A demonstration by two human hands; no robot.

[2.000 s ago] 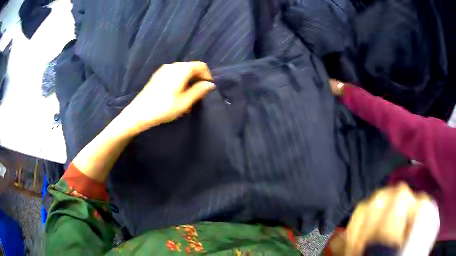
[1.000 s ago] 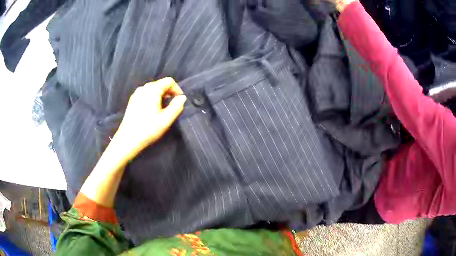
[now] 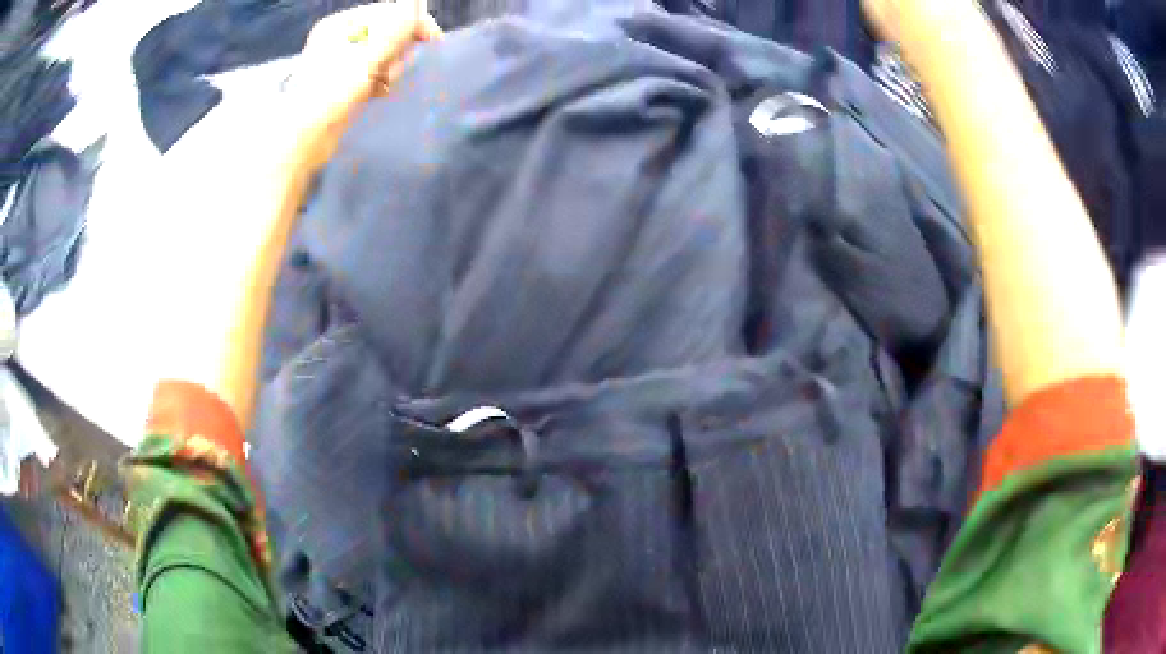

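Note:
Dark pinstripe trousers (image 3: 780,511) lie in front of me, with the waistband (image 3: 614,409) running across the middle. A white loop (image 3: 480,418) shows at the waistband. More dark cloth (image 3: 575,230) is heaped behind it. My left hand (image 3: 403,45) is blurred at the top left, against the upper edge of the heap; whether it grips cloth is unclear. My right hand (image 3: 901,15) is at the top right, mostly cut off by the picture's edge, and its fingers are not visible. Both arms reach forward along the sides of the heap.
A second white loop (image 3: 789,115) lies on the heap's upper right. A white tabletop (image 3: 141,281) shows at left with dark cloth pieces on it. Something blue (image 3: 23,588) stands at the lower left. A maroon sleeve (image 3: 1141,594) shows at the right edge.
My left hand has left the waistband and moved up and forward. My right arm has come into view, reaching forward. The waist button no longer shows. The maroon-sleeved arm has mostly left the view.

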